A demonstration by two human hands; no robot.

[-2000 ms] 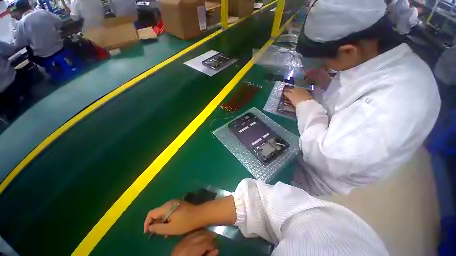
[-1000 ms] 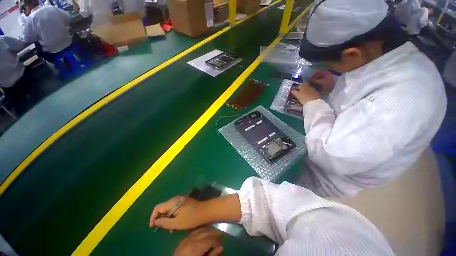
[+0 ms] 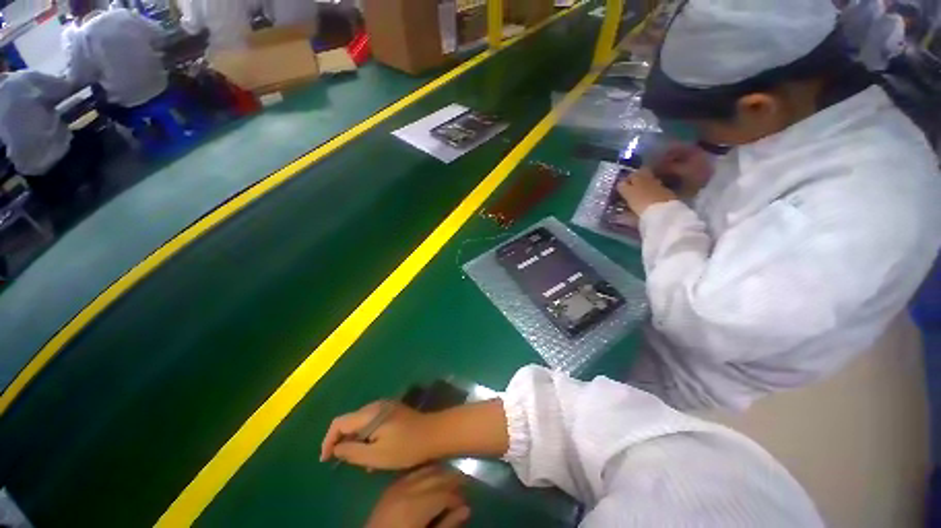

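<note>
My right hand point(image 3: 387, 435) is near the bottom centre, coming from the right in a white striped sleeve. It holds metal tweezers point(image 3: 380, 416) like a pen, tips pointing down to the left. My left hand point(image 3: 421, 500) is just below it, cut off by the bottom edge; its fingers are curled and what it holds cannot be seen. A black piece point(image 3: 435, 394) on a glossy clear sheet point(image 3: 477, 467) lies partly hidden under my right wrist. What the tweezer tips touch is too blurred to tell.
A phone body point(image 3: 560, 281) lies on bubble wrap point(image 3: 508, 299) at centre right. Beyond are a reddish-brown sheet point(image 3: 526, 194) and another unit point(image 3: 464, 129) on a white sheet across the yellow strip point(image 3: 346, 328). A person point(image 3: 784, 237) works close at the right.
The whole view has shifted slightly, so things sit further right in the picture. My right hand still holds the tweezers, and both hands stay close together.
</note>
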